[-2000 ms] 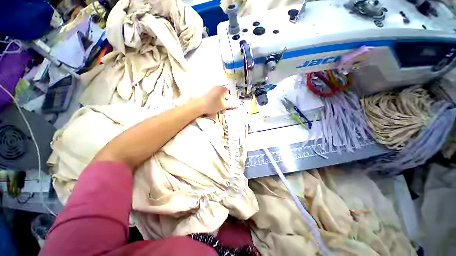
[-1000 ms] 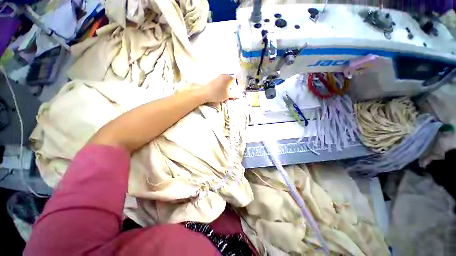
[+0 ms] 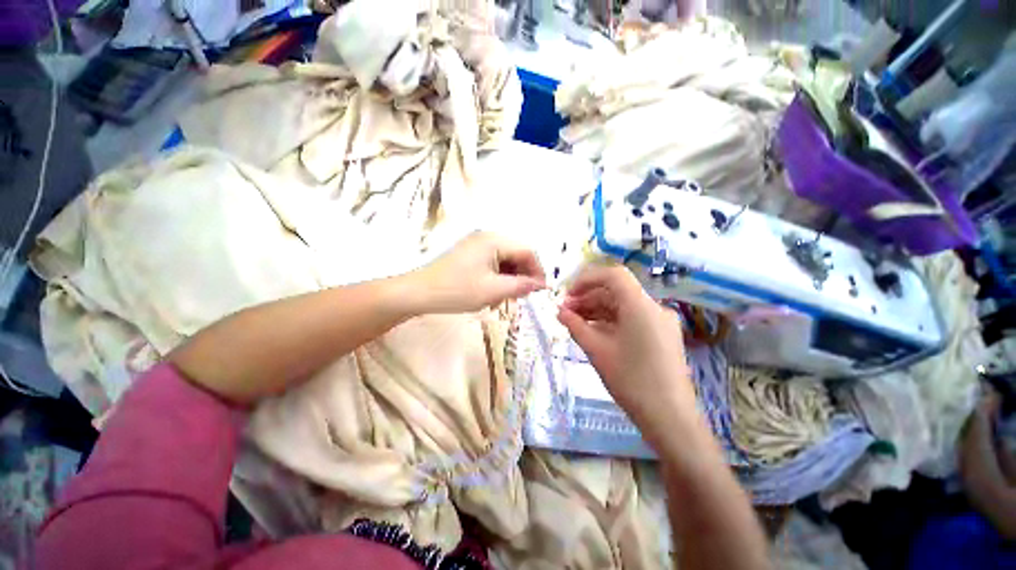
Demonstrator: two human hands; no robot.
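Note:
My left hand [image 3: 490, 273] and my right hand [image 3: 618, 328] meet in front of the machine head, fingertips nearly touching. Both pinch what looks like the end of a narrow white tape [image 3: 560, 384], which hangs down over the table edge; the bright glare blurs the exact grip. The cream garment piece [image 3: 201, 239] lies heaped left of the needle area and under my left forearm. Its gathered edge [image 3: 474, 462] curves down toward my lap. The white sewing machine [image 3: 758, 251] stands right of my hands; its needle and presser foot are not clearly visible.
The grey ruled table edge [image 3: 607, 429] shows left of my right forearm. A pale lilac tape bundle [image 3: 797, 473] and a cream cord bundle [image 3: 774, 412] lie right of it. More cream cloth [image 3: 668, 123] and a purple basket [image 3: 841, 184] are beyond the machine. A person's arm [image 3: 986, 457] shows at the right edge.
My right hand has come into view at the machine. My left hand has moved away from the cloth beside the needle to meet it. The camera view has turned, showing the machine at a slant.

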